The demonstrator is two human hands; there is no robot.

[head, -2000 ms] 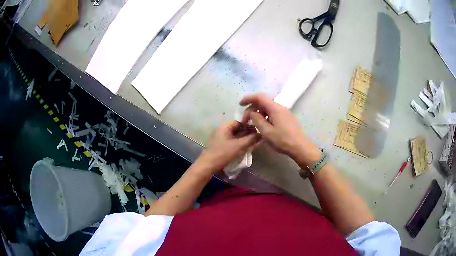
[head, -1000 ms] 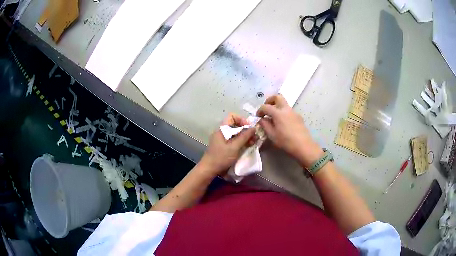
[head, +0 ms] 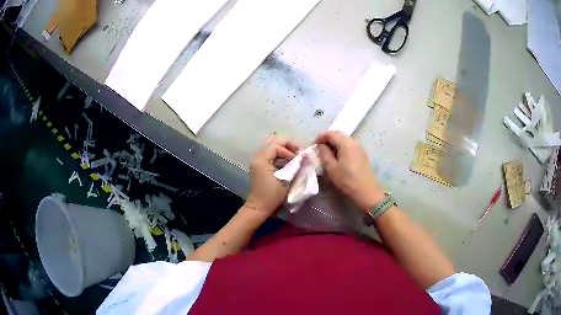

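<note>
A small white cloth bundle (head: 301, 186) is bunched between my two hands near the table's front edge. My left hand (head: 269, 172) grips it from the left. My right hand (head: 349, 165) holds its upper right side, with the fingertips close to my left ones. The knot or strip between the fingers is too blurred to make out. A flat white folded strip of cloth (head: 364, 98) extends up and right from behind my right hand; whether it joins the bundle cannot be told.
Two long white cloth panels (head: 230, 64) lie at upper left, black-handled shears (head: 390, 31) at top. A grey curved ruler (head: 472, 92) overlaps buff tickets (head: 433, 163). A red slim tool (head: 490, 206), dark oblong case (head: 521, 249) and white scraps (head: 534, 126) lie right. A bucket (head: 85, 246) stands on the floor.
The bundle was mostly hidden under my hands, then showed with loose white ends. Now it hangs bunched between them, with its flaps pointing down. The long panels have not moved.
</note>
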